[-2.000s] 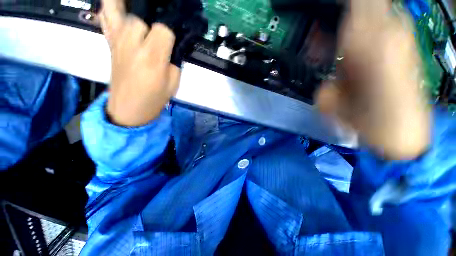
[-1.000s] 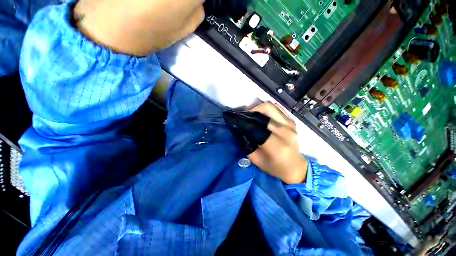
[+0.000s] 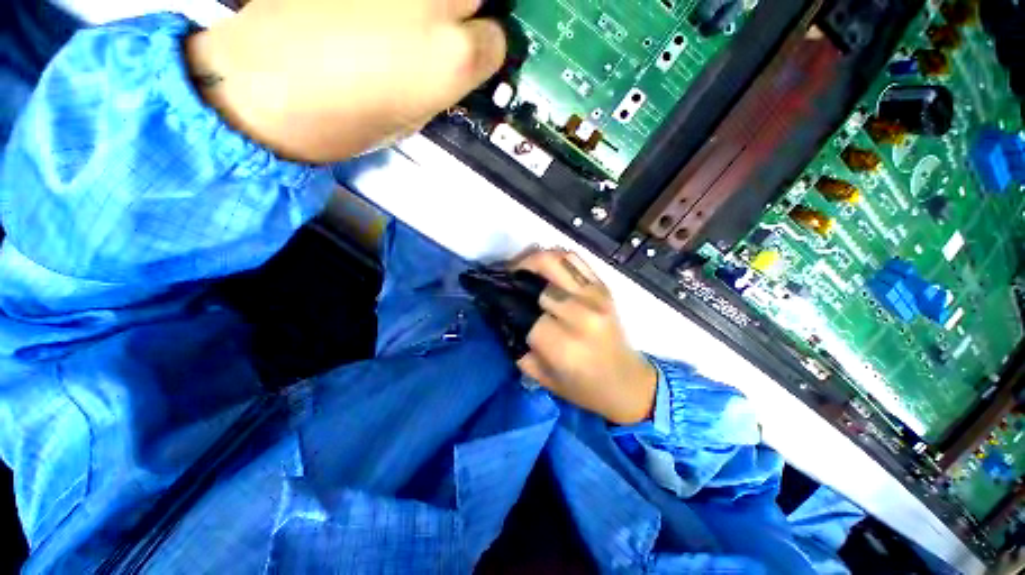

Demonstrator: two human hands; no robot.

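My left hand reaches over the near edge of a green circuit board at the top. Its fingertips are hidden or cut off by the top edge; black shows at the fingers. My right hand is low in front of my smock, on my side of the silver rail. Its black-covered fingers are bent and close together. Whether they hold anything small cannot be told. The board lies in a black carrier with white parts at its near corner.
A second green board lies to the right, with blue parts, orange-brown coils and a black cylinder. A reddish-brown bar lies between the boards. More board shows at the lower right.
Over the last second my right hand has shifted slightly left and the boards have shifted slightly in view. Two seconds ago both hands were up at the boards; my right hand has since come down.
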